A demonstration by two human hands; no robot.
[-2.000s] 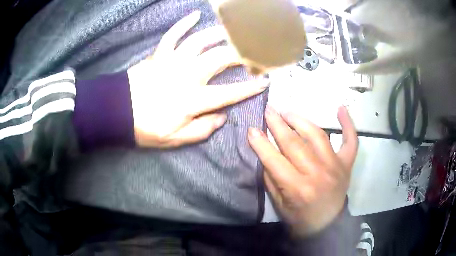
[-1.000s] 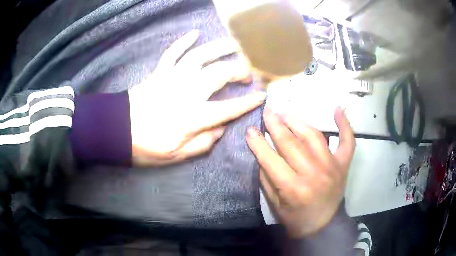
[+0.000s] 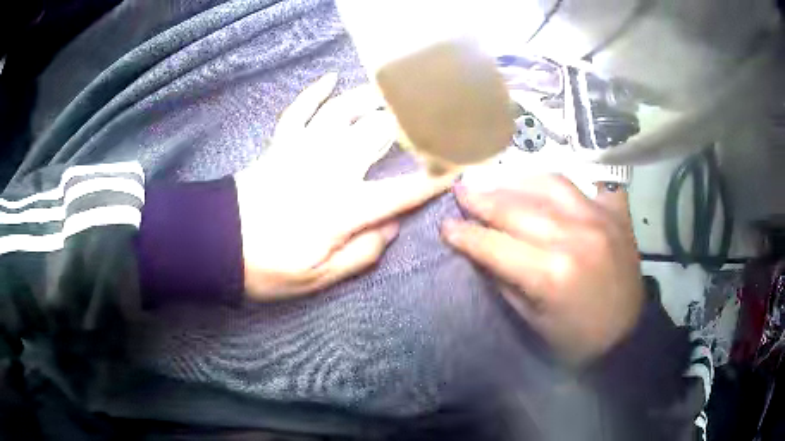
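Note:
A large grey ribbed fabric panel point(image 3: 361, 336) lies across the machine bed and towards my lap. My left hand point(image 3: 323, 198) lies flat on it with the fingers spread, the index finger reaching the cloth edge below the cardboard flap. My right hand point(image 3: 551, 258) is at the cloth's right edge, its fingertips on the edge near my left index fingertip; whether it pinches the cloth is unclear. The tan cardboard flap point(image 3: 448, 103) hangs in front of the needle area and hides the needle and presser foot. Bright glare washes out the area around it.
Green looped shears handles point(image 3: 699, 211) lie on the bed at the right. A round metal disc with dark holes point(image 3: 529, 132) and other metal machine parts show right of the flap. The blurred pale machine head point(image 3: 680, 60) fills the upper right. Reddish clutter point(image 3: 757, 310) is at the far right.
My right hand has moved up and right and turned, its fingers now drawn together at the edge. The cloth now spreads further right at the bottom. My left hand has shifted slightly down.

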